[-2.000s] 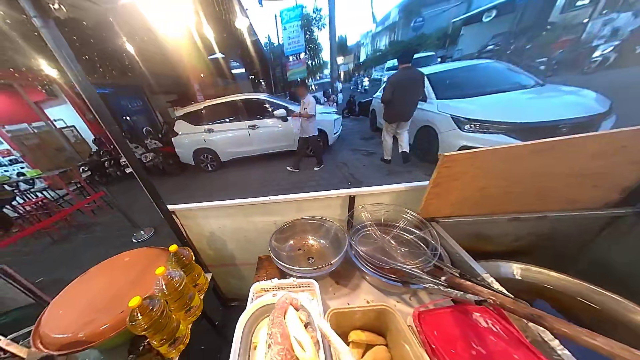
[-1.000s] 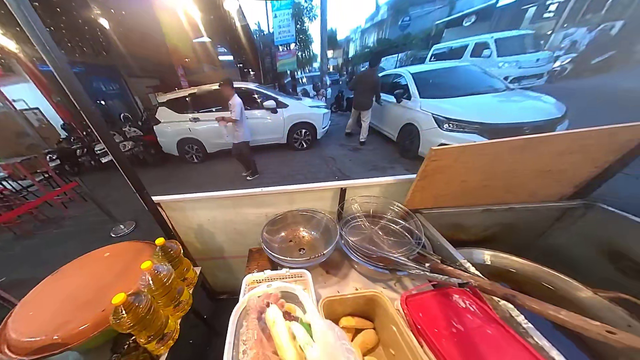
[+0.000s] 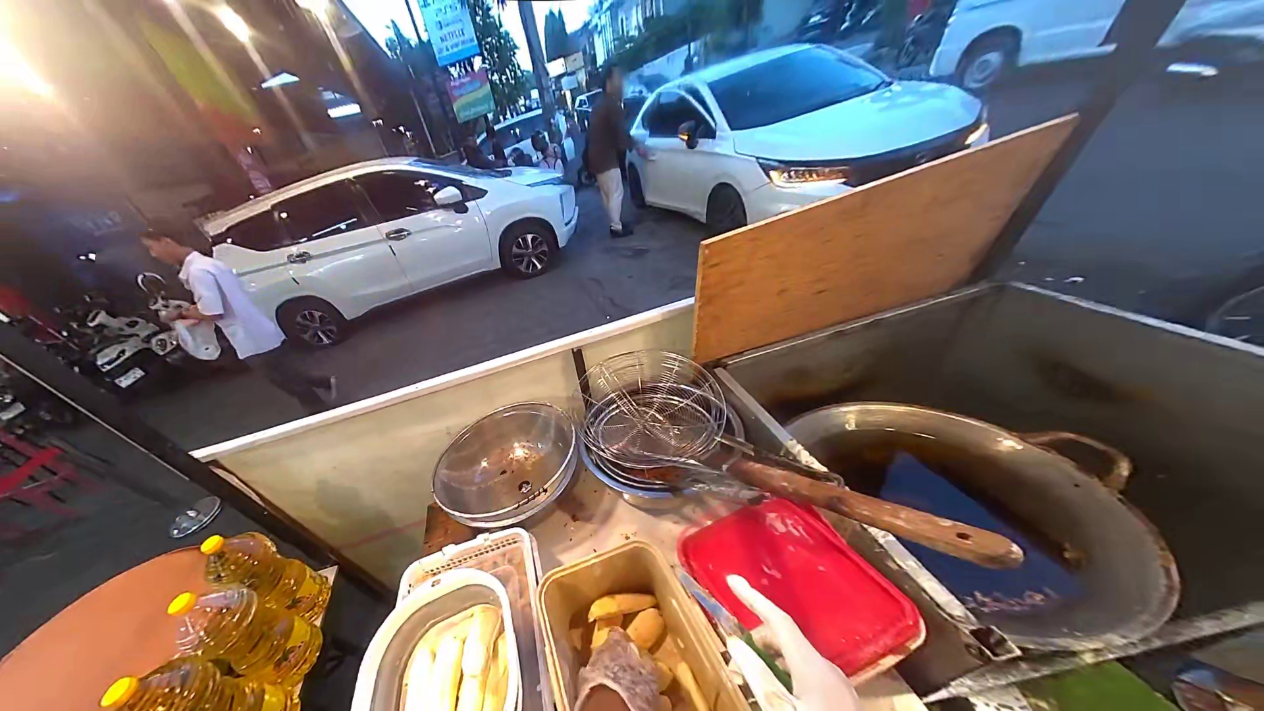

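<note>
My left hand (image 3: 617,676), in a thin translucent glove, reaches into a tan plastic tub (image 3: 555,592) holding yellowish food pieces (image 3: 647,628); its fingertips are partly hidden. Just right of that tub, my right hand (image 3: 790,652) wears a white glove, one finger extended, and is shut on what looks like a knife (image 3: 706,600) with a green handle. A red plastic lid or tray (image 3: 805,583) lies beside it. To the left, a white oval tub (image 3: 380,657) holds long pale peeled food pieces (image 3: 464,662), partly over a white basket (image 3: 525,563).
Behind are a wire strainer (image 3: 652,415) with a wooden handle (image 3: 879,509) and a glass-like bowl (image 3: 506,464). A large pan (image 3: 1126,583) of dark oil sits right. Bottles of yellow oil (image 3: 247,632) stand left. A plywood board (image 3: 869,247) rises behind; people and cars are beyond.
My left hand has moved from the white tub to the tan tub. The right hand is now beside the red lid. The person in a white shirt has walked left. The view has turned right.
</note>
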